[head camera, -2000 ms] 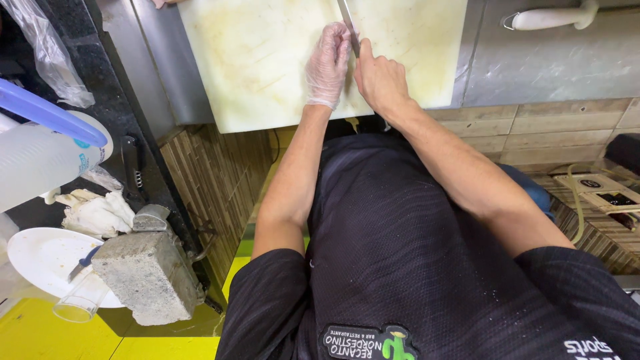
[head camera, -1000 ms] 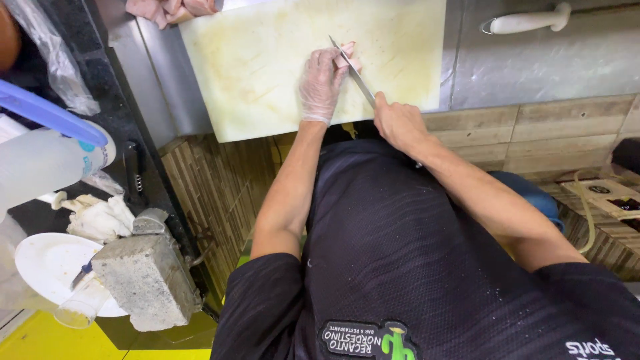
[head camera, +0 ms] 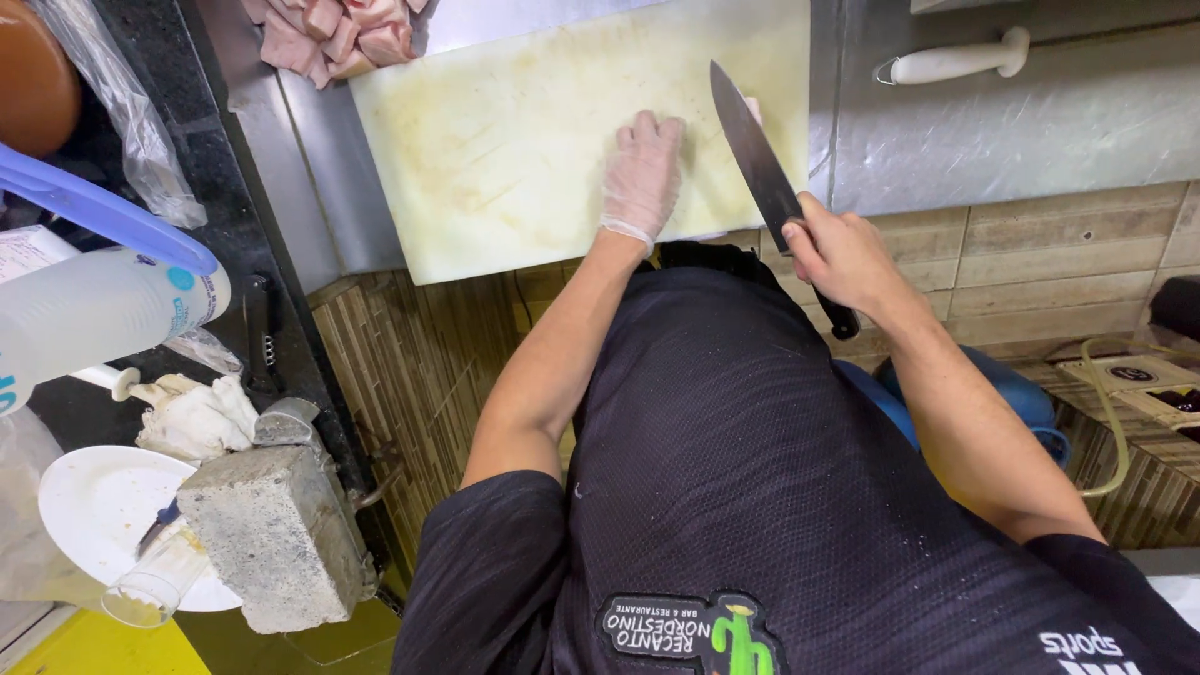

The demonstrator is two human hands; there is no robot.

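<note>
My right hand (head camera: 839,253) is closed round the black handle of a kitchen knife (head camera: 757,155), whose blade slants over the right end of a white cutting board (head camera: 506,159). Beside the blade, partly hidden by it, shows a small pale pink piece of meat (head camera: 754,109). My left hand (head camera: 643,178), in a clear plastic glove, rests on the board left of the knife, its fingers bent; whether anything is under them cannot be seen. Cut pink meat chunks (head camera: 342,37) lie heaped beyond the board's far left corner.
A white-handled tool (head camera: 961,61) lies on the steel counter (head camera: 1012,141) at the right. On the dark stone counter at the left are a large plastic bottle (head camera: 103,314), a black corkscrew (head camera: 258,333), a crumpled white cloth (head camera: 199,417), a white plate (head camera: 84,506) and a concrete block (head camera: 267,534).
The knife was at my left hand a second ago and is now apart from it, to the right. The heaped meat shows more fully as the view has shifted.
</note>
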